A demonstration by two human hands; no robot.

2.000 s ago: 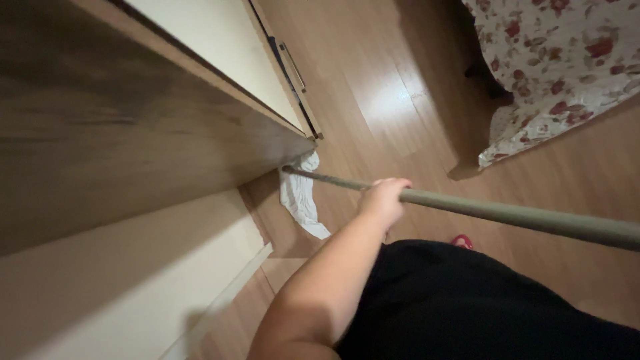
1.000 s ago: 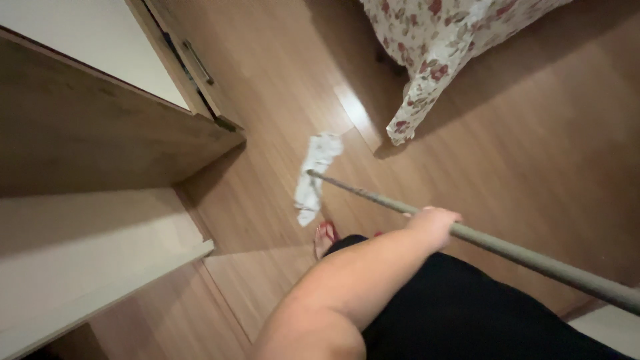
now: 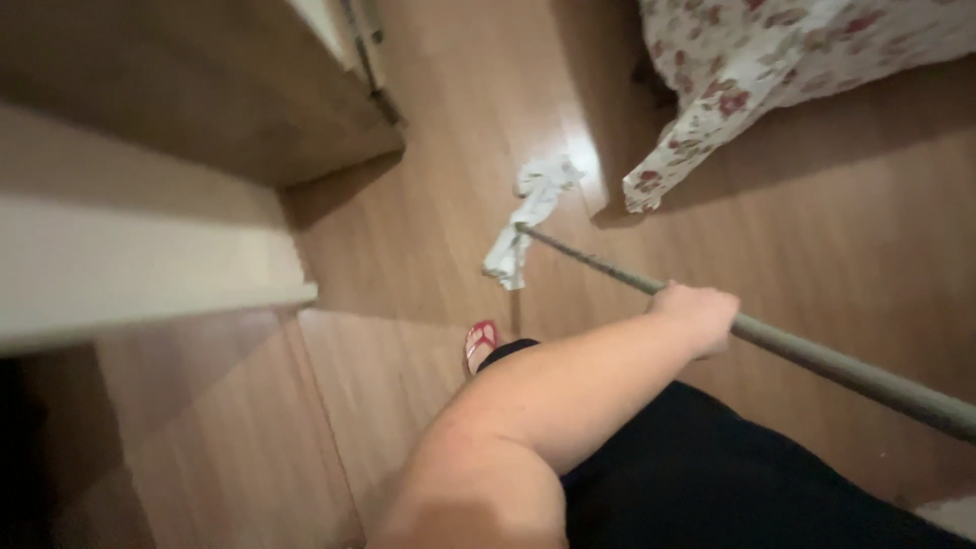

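Observation:
My left hand (image 3: 695, 319) is closed around a long pole (image 3: 846, 370), right of the middle of the view. The pole slants down to the floor, where its far end meets a white cloth (image 3: 534, 210). The cloth lies bunched and elongated on the wood-look floor, and whatever head may be under it is hidden. Below the cloth is my foot in a red flip-flop (image 3: 480, 339). My forearm crosses in front of my black clothing. My right hand is out of view, and the pole runs off the right edge.
Upper left stands a wooden cabinet (image 3: 229, 91) with a handled front. Beneath it, a pale panel (image 3: 152, 244) ends at a doorway edge with a floor seam. A floral fabric cover (image 3: 732, 99) hangs down to the floor at upper right.
The white cloth has moved away from the cabinet's corner out over the floor, nearer the floral cover. My left hand stays around the pole. The view has shifted.

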